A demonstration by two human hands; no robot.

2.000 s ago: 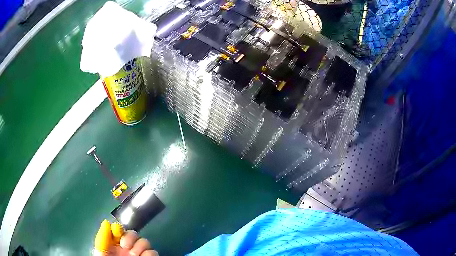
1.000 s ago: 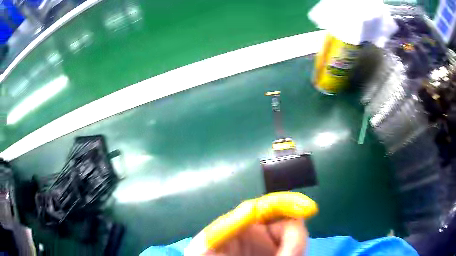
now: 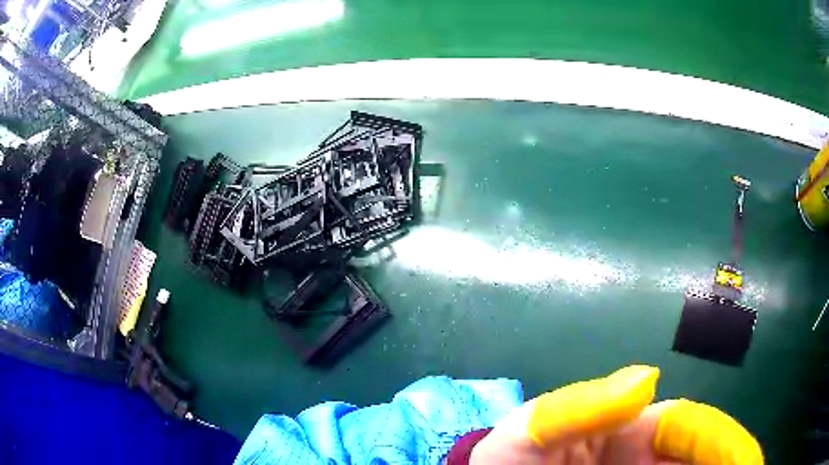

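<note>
A black display module (image 3: pixel 715 328) lies flat and alone on the green mat at the right. Its thin flex cable (image 3: pixel 737 227) points away from me, with a gold-orange patch at the panel edge and a small connector at the far end. My left hand (image 3: pixel 636 431) is at the bottom edge, nearer to me than the module and not touching it. It has yellow finger cots on two fingertips, which are apart, and no object shows in it. The hand is partly cut off by the frame. My right hand is not in view.
A tangled heap of black plastic frames (image 3: pixel 327 195) lies left of centre. A black pistol-like tool (image 3: pixel 156 372) lies by the blue panel (image 3: pixel 82 409). A metal rack (image 3: pixel 114 263) stands at the left. A yellow can (image 3: pixel 815 192) is cut off at the right edge.
The view has swung left, so the frame heap is now fully visible and the tray stack is out of view. The module lies alone throughout; my left hand's yellow fingertips have spread apart.
</note>
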